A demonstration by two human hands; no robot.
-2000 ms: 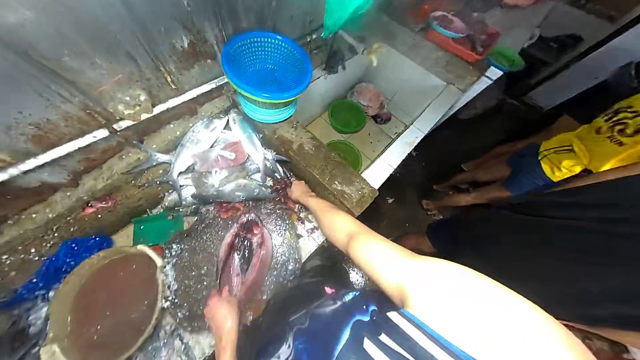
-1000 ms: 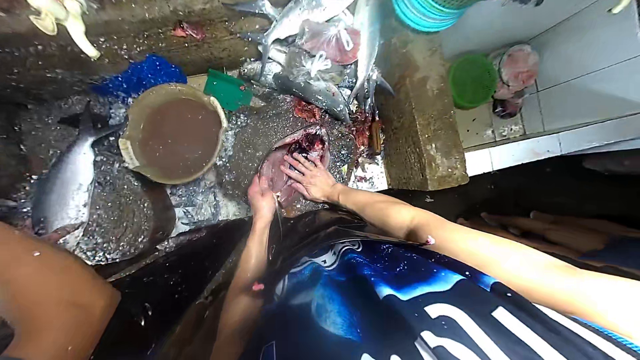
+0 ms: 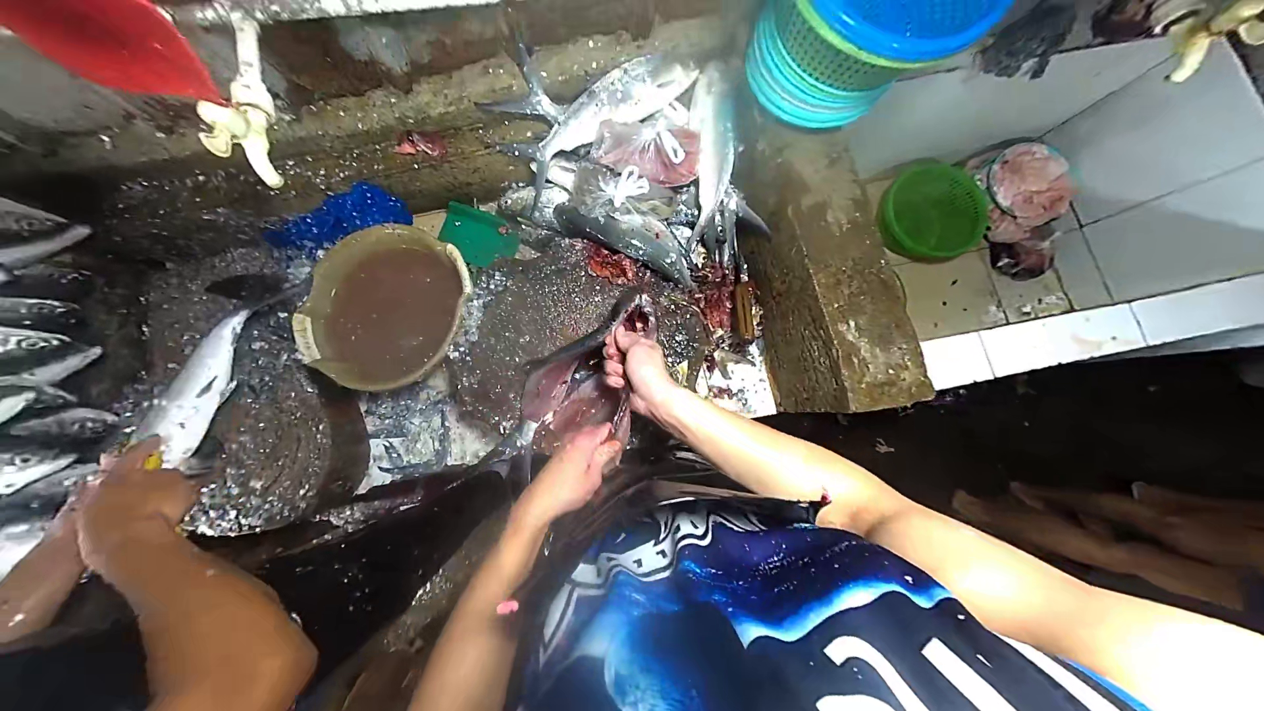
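Observation:
An opened fish [image 3: 558, 390] lies on a round, wet chopping block [image 3: 523, 316], its pink inner side showing. My right hand [image 3: 640, 367] is closed on the fish near its head end, just below the red opening. Against the lower edge of the same fish, my left hand [image 3: 578, 469] has its fingers curled on the flesh. Beyond the block, whole silvery fish [image 3: 632, 99] lie in a heap with tied plastic bags of pink flesh [image 3: 647, 148] on them. Red scraps [image 3: 716, 301] are at the block's right side.
A basin of murky water [image 3: 385, 306] stands left of the block. At far left, a co-worker's hands [image 3: 138, 494] work at another fish [image 3: 197, 395]. A rough concrete ledge [image 3: 829, 296] borders the tiled sink with a green basket [image 3: 931, 210]. Stacked baskets [image 3: 839, 59] and a tap [image 3: 242, 109] are behind.
My right hand has gone from lying spread on the fish to a closed grip. The fish is folded more open than a second ago. The view has swung left since the oldest frame.

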